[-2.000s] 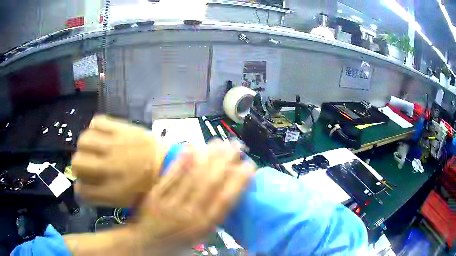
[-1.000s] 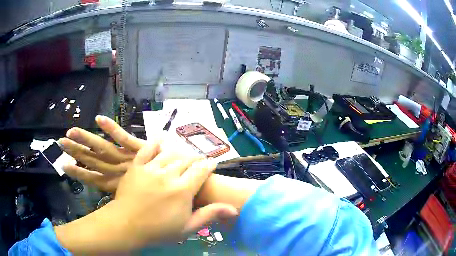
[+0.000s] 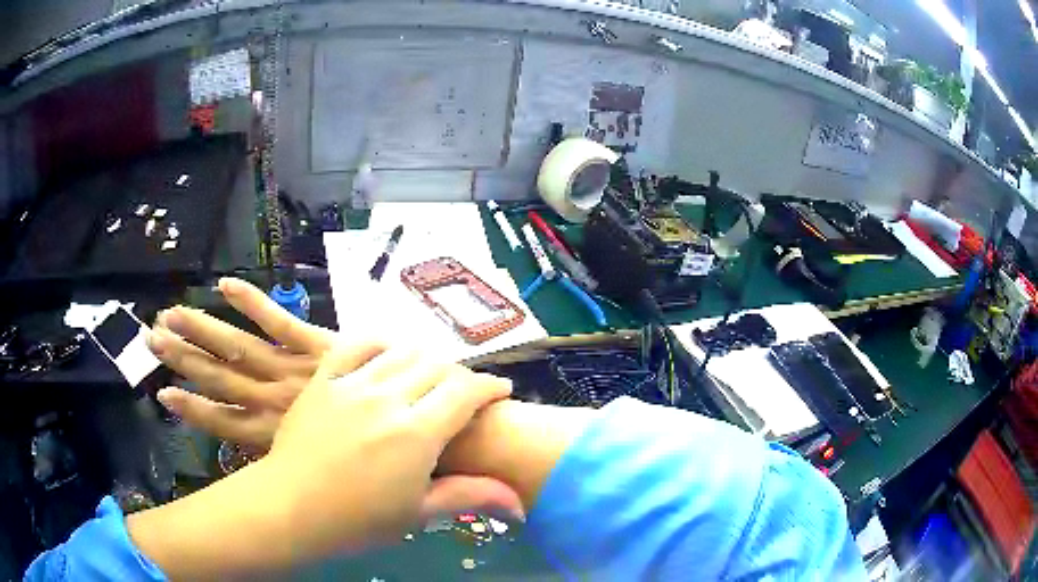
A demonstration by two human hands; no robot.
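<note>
My right hand reaches in from the right in a blue sleeve. It is empty, palm down, its fingers spread and pointing left. My left hand comes from the lower left and lies across the back of my right hand and wrist. Its fingers lie over the wrist and its thumb is on the near side, so it clasps the wrist. The left hand hides part of the right hand, including its thumb. Neither hand holds a tool or part.
A pink-red phone housing and a dark pen lie on white paper. Blue-handled pliers, a tape roll and a black fan stand beyond. Black phone screens lie right. Small parts lie below my hands.
The blurred hands have settled. My right hand went from closed to spread, and my left hand stays on its wrist. The view has shifted, and the housing has come out from behind my hands.
</note>
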